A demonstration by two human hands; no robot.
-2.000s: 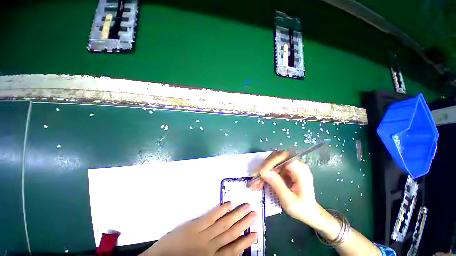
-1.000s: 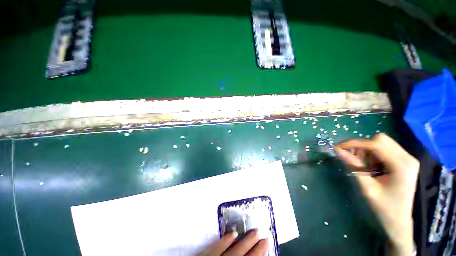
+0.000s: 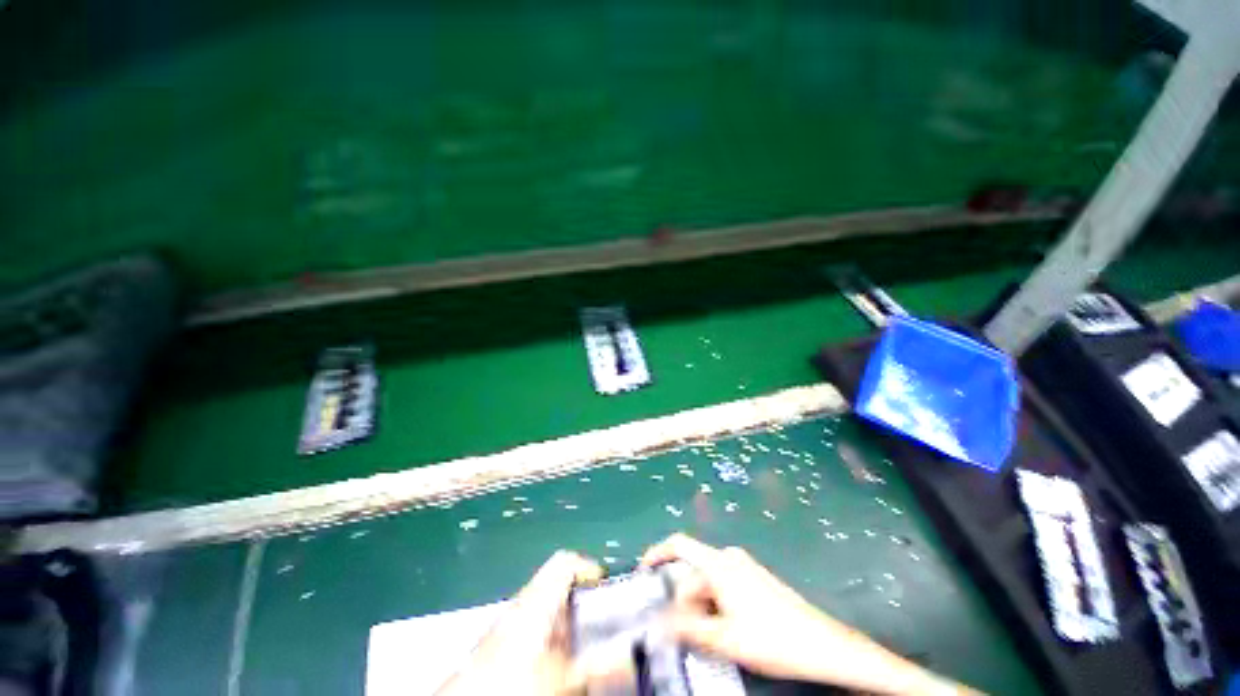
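Note:
My left hand (image 3: 528, 634) and my right hand (image 3: 734, 615) hold a phone middle frame (image 3: 623, 612) between them at the bottom centre, over a white paper sheet (image 3: 422, 653). The frame is silvery with a dark slot and is blurred. My left hand grips its left side and my right hand its right side. The tweezers cannot be made out. Small pale parts (image 3: 732, 472) lie scattered on the dark green bench beyond my hands.
A pale rail (image 3: 517, 469) separates the bench from a green conveyor (image 3: 476, 388) carrying spaced frames (image 3: 615, 351). A blue bin (image 3: 941, 394) sits on a black tray (image 3: 968, 524) at right, with more frames. Greyish shiny stacked material (image 3: 82, 381) stands at left.
The view has tilted up, showing more conveyor and trays. My right hand has come from the scattered parts to the frame, and both hands now hold it.

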